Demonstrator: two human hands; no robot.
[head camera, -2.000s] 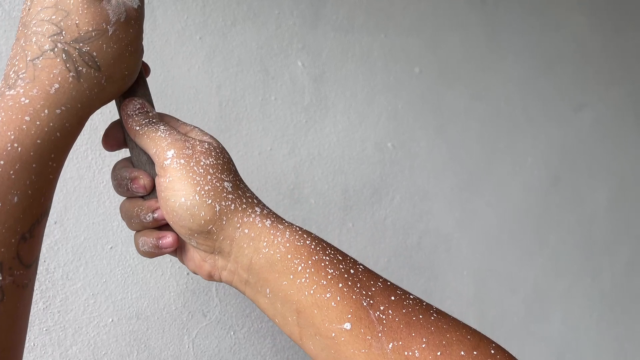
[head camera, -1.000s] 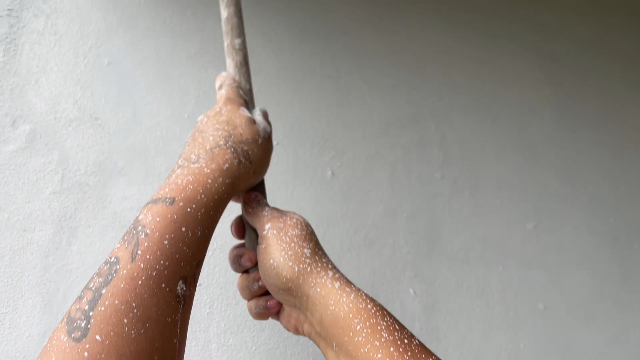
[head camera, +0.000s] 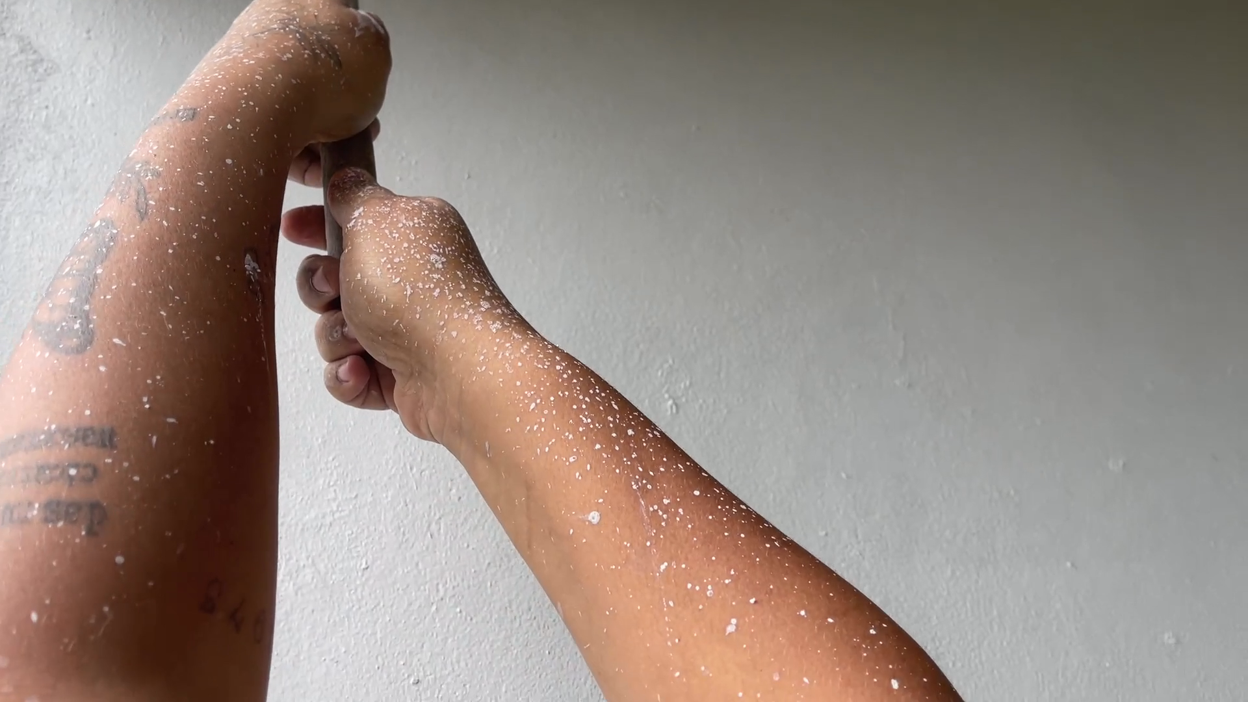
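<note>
My left hand (head camera: 327, 63) is at the upper left, wrapped around a grey pole (head camera: 349, 154), its top partly cut off by the frame's edge. Just below it, my right hand (head camera: 400, 283) grips the lower part of the same pole, thumb along the shaft and fingers curled around. Both hands and forearms are speckled with white paint-like spots. The pole's upper end is out of view, and its lower end is hidden in my right hand.
Behind the arms stands a pale grey wall (head camera: 780, 292) with a slightly rough surface and small bumps. It is darker toward the upper right.
Both hands are higher in view than one second ago, when a long stretch of pole showed above my left hand. Both have kept hold of the pole.
</note>
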